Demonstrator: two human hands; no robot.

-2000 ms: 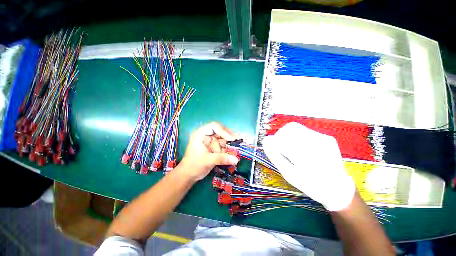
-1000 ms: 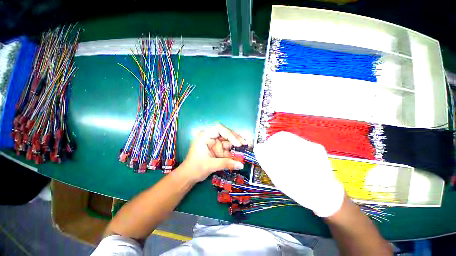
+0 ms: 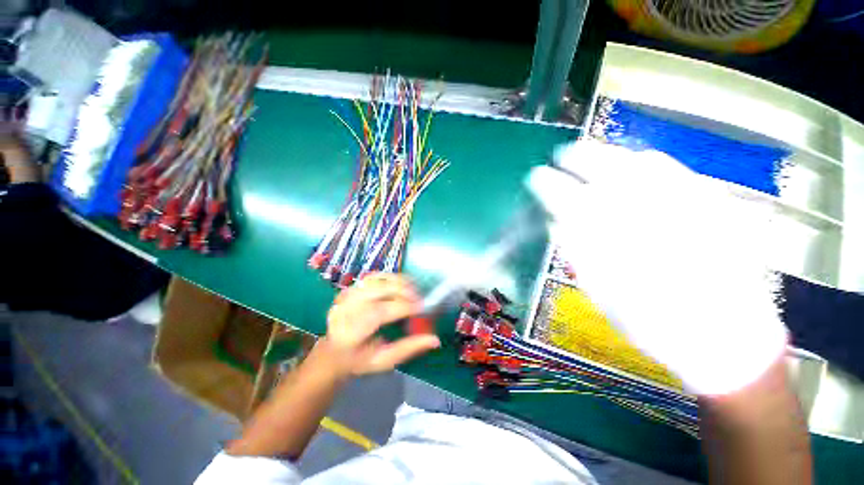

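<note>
My bare left hand (image 3: 374,327) is over the bench's near part, its fingers closed on a small red connector housing (image 3: 419,325). Pale, blurred wires (image 3: 483,263) run from it up and right toward my gloved right hand (image 3: 663,256). The white-gloved hand is raised over the wire tray and blurred by motion; its fingertips point left beyond the tray's edge. Whether it grips the wires cannot be told. The glove hides most of the white and red wire compartments. Harnesses with red and dark housings (image 3: 485,346) lie at the tray's near edge.
The cream tray (image 3: 739,76) holds blue (image 3: 701,147), yellow (image 3: 606,332) and black wires (image 3: 824,317). Two harness bundles (image 3: 379,204) (image 3: 194,156) lie left. A blue bin (image 3: 142,118) with white parts stands far left, near another person's arm. A cardboard box (image 3: 204,341) is below; a fan (image 3: 720,14) is behind.
The view has shifted left, so the scene sits further right. My right hand has moved up and away from my left hand. The black piece beside the held housing no longer shows there.
</note>
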